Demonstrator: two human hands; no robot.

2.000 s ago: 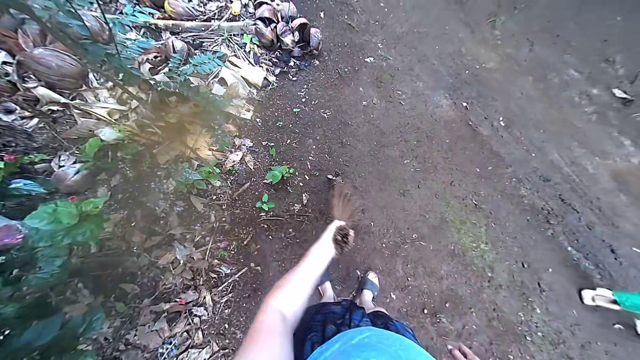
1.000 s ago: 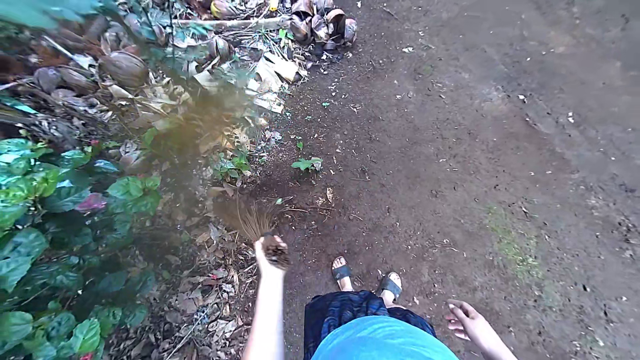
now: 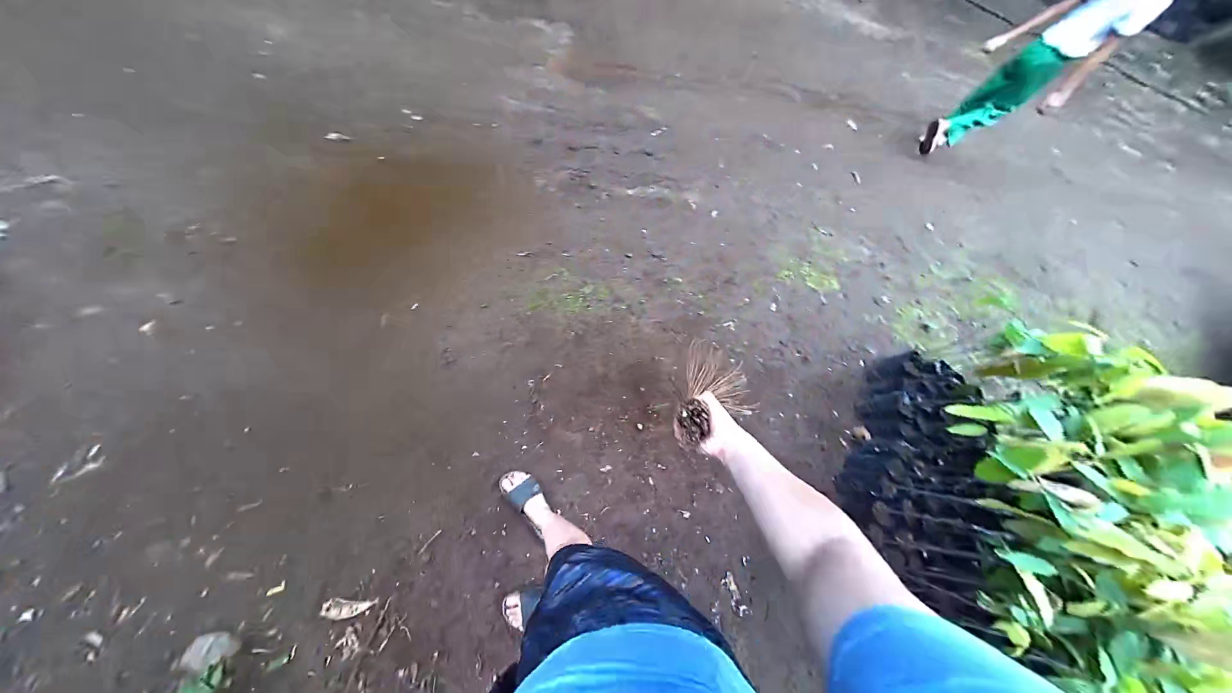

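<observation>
My right hand (image 3: pixel 714 425) is closed around a stick broom (image 3: pixel 693 422), a bundle of thin brown stiff ribs. The broom's round bound butt faces up toward the camera, and its ribs (image 3: pixel 717 375) fan out beyond my hand, low over the brown dirt ground (image 3: pixel 616 385). Whether the tips touch the ground cannot be told. My bare right forearm reaches in from the lower right, out of a blue sleeve. My left hand is out of view.
Several leafy seedlings in black bags (image 3: pixel 905 452) stand close to my right arm. A person in green trousers (image 3: pixel 1011 91) is at the upper right. My sandalled foot (image 3: pixel 523 489) is left of the broom. Dry leaves (image 3: pixel 346 608) lie at the lower left.
The broom was in my left hand in both earlier frames and is now in my right. My left hand has left the view. The view has swung from the leaf litter to the seedlings.
</observation>
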